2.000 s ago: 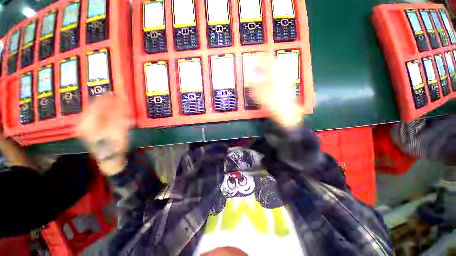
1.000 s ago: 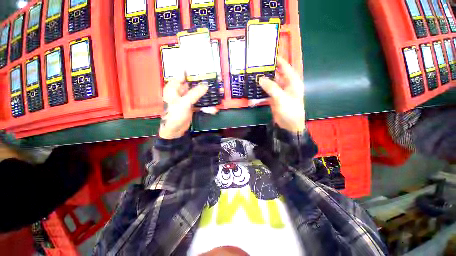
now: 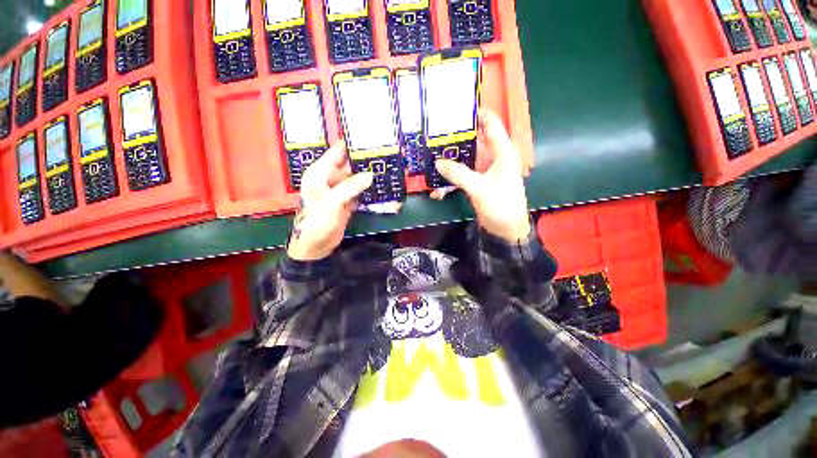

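Note:
My left hand (image 3: 324, 201) holds a black keypad phone (image 3: 368, 121) with yellow trim and a bright white screen, thumb on the keys. My right hand (image 3: 493, 183) holds a similar phone (image 3: 451, 100), also lit white, thumb on its keypad just below the screen. Both phones are upright, side by side, above the front row of the red tray (image 3: 242, 204). In that row the leftmost pocket (image 3: 240, 148) is plain red. Another phone (image 3: 301, 125) lies in the pocket beside it, and one more shows partly between the held phones.
Red trays with lit phones lie at the left (image 3: 125, 213) and right (image 3: 726, 166) on the dark green bench (image 3: 591, 116). A red crate (image 3: 632, 268) with black items (image 3: 587, 300) stands below the edge. Another person's dark sleeve (image 3: 81, 349) is at left, a striped sleeve at right.
Two seconds ago my hands were blurred and held no visible phones; now each holds one. Since one second ago, both phones have moved slightly lower and closer together. The view has shifted a little.

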